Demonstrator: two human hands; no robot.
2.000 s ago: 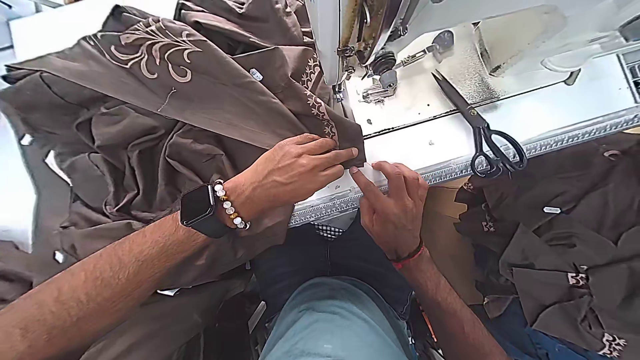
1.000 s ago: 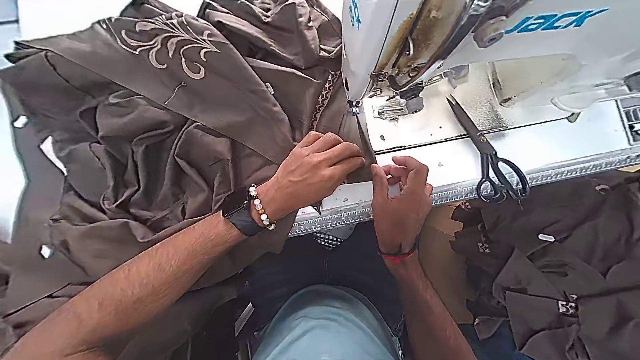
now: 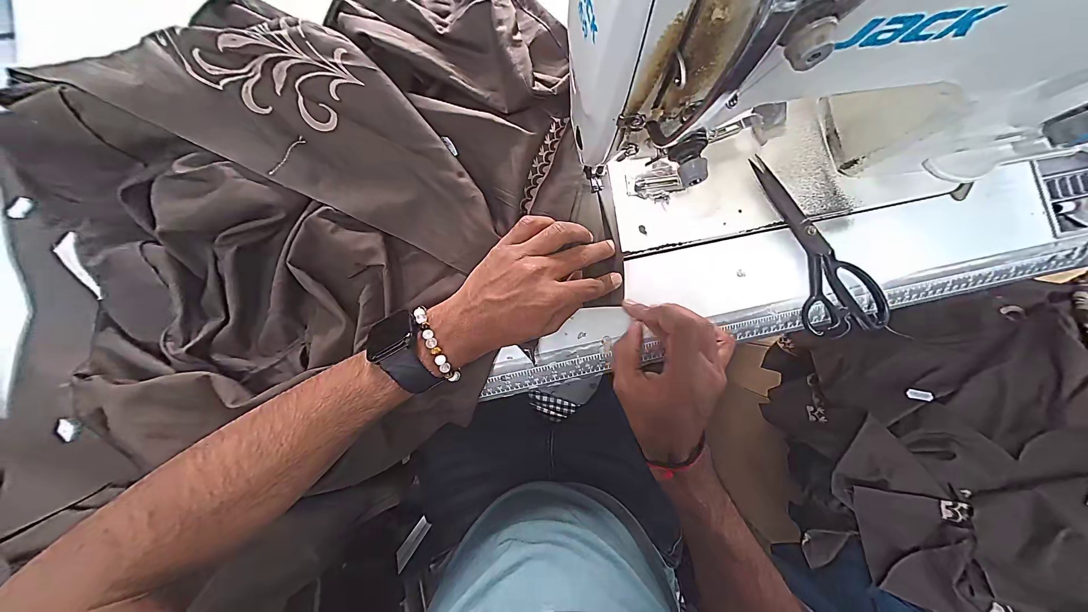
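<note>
Brown embroidered fabric (image 3: 340,161) spreads over the left of the sewing machine bed, and its right edge runs beneath the needle area. My left hand (image 3: 535,280), with a watch and a beaded bracelet at the wrist, lies on that fabric with its fingers spread, just in front of the presser foot (image 3: 596,178). At the fabric's near right corner is my right hand (image 3: 676,365), its thumb and index finger close together; whether they pinch the fabric or a thread cannot be told. The Jack sewing machine (image 3: 926,51) rises above both hands.
Black-handled scissors (image 3: 812,242) lie on the machine bed to the right, blades pointing away. A measuring tape strip (image 3: 748,323) runs along the table's front edge. More brown fabric pieces (image 3: 952,442) with small tags are heaped below at the right.
The fabric's edge and my left hand have moved closer to the presser foot than two seconds ago. My right hand's thumb and index finger have come together. The view has shifted somewhat.
</note>
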